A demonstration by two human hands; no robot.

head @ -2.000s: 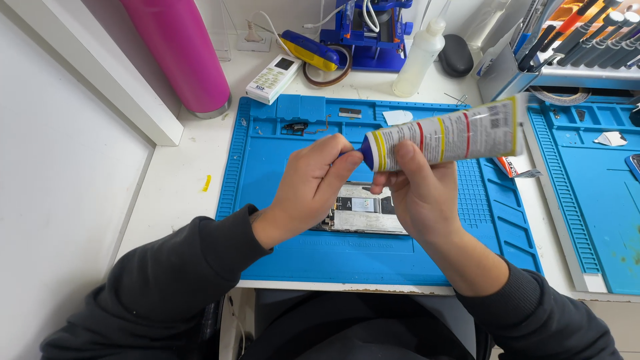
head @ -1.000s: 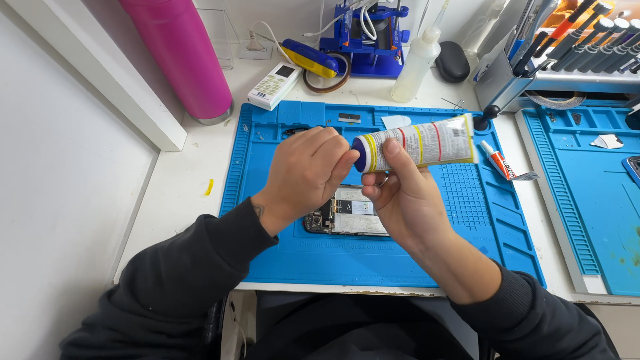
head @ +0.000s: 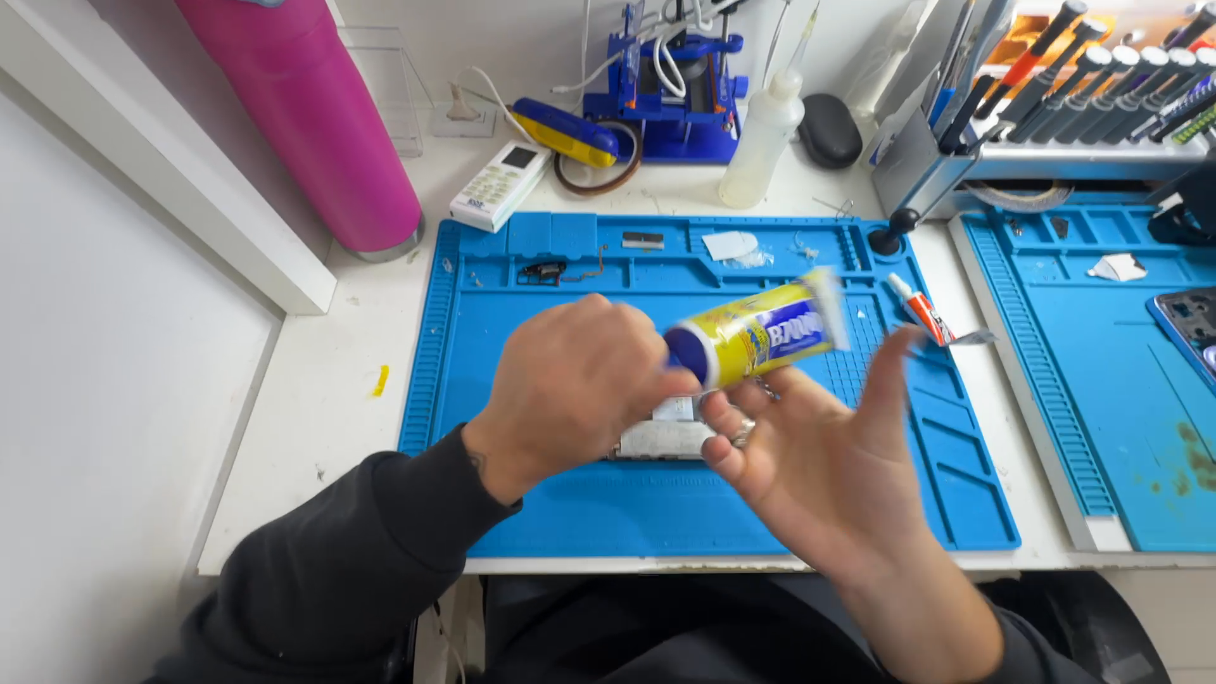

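Note:
My left hand (head: 579, 385) grips the dark blue cap end of a yellow and blue squeeze tube (head: 760, 332), which points up to the right. Below the tube, my right hand (head: 817, 446) is turned palm up with its thumb spread wide; its fingers are near the tube, and whether they touch it I cannot tell. A ring shows on one finger. Partly hidden beneath both hands, an opened phone (head: 665, 439) lies on the blue silicone repair mat (head: 617, 513).
A small red and white tube (head: 921, 309) lies at the mat's right. Behind stand a plastic bottle (head: 760, 142), a blue clamp stand (head: 684, 142), a white meter with keys (head: 499, 185) and a magenta flask (head: 313, 123). A tool rack (head: 1054, 152) is at back right.
The right hand has opened from around the tube and turned palm up. The tube now shows its yellow and blue side, where its white printed side showed before. The left hand still holds the cap end.

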